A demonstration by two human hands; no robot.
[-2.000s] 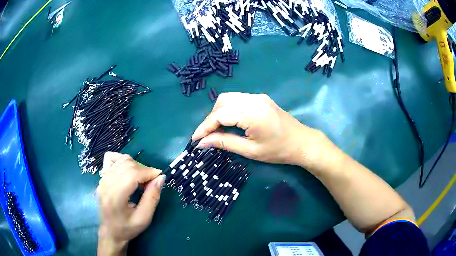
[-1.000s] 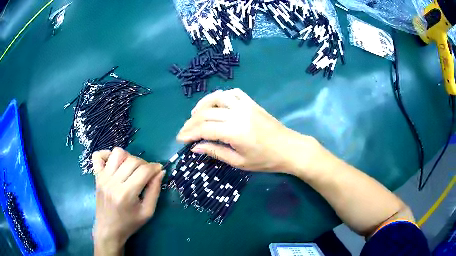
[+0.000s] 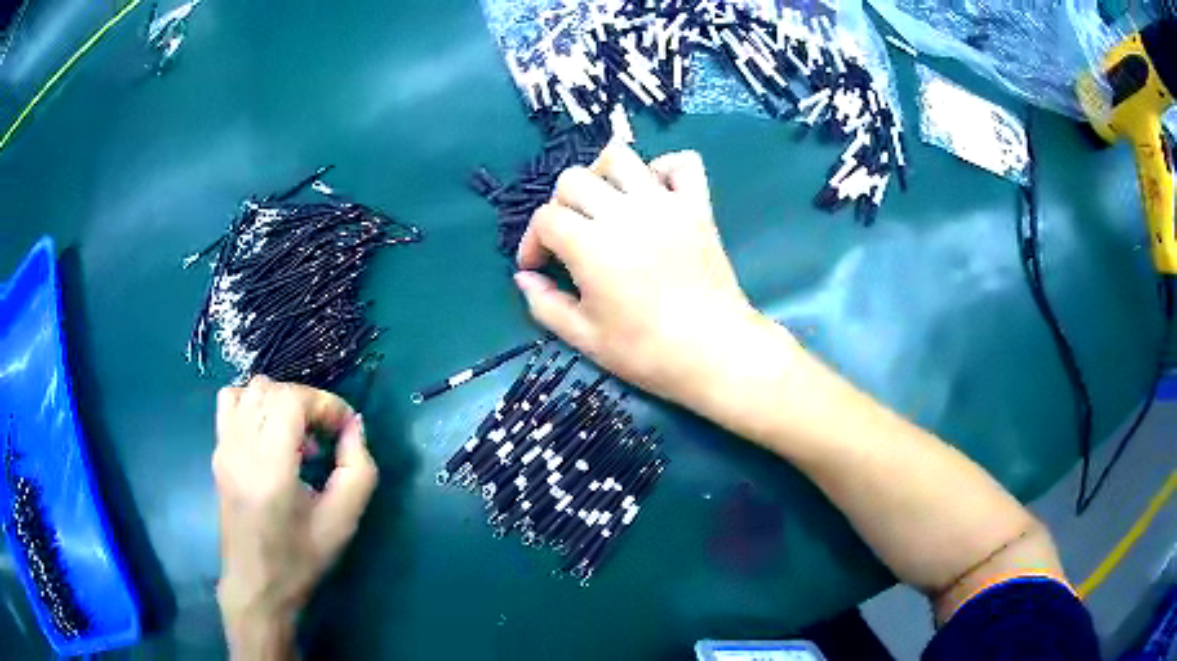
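A pile of bare black wire leads with metal rings (image 3: pixel 291 291) lies at left. My left hand (image 3: pixel 291 471) is at its lower edge, fingers curled; the fingertips are partly hidden and no held thing shows. My right hand (image 3: pixel 645 265) is over the right side of the short black tubes (image 3: pixel 516 194), fingers bent; whether it holds one is hidden. One sleeved lead (image 3: pixel 471 375) lies apart on the mat between my hands. The row of sleeved leads with white bands (image 3: pixel 555 465) lies below my right hand.
Black-and-white sleeves (image 3: pixel 762 45) spill from a clear bag at the top. A blue tray (image 3: pixel 78 517) with dark pieces is at far left. A white packet (image 3: pixel 975 125), a black cord (image 3: pixel 1065 349) and a yellow heat gun (image 3: pixel 1149 155) are at right. A pale box edge shows at bottom (image 3: pixel 762 650).
The sleeved lead that was between my fingers now lies on the mat. My right hand has moved up to the short tubes, my left hand slightly left and down. The view has shifted slightly.
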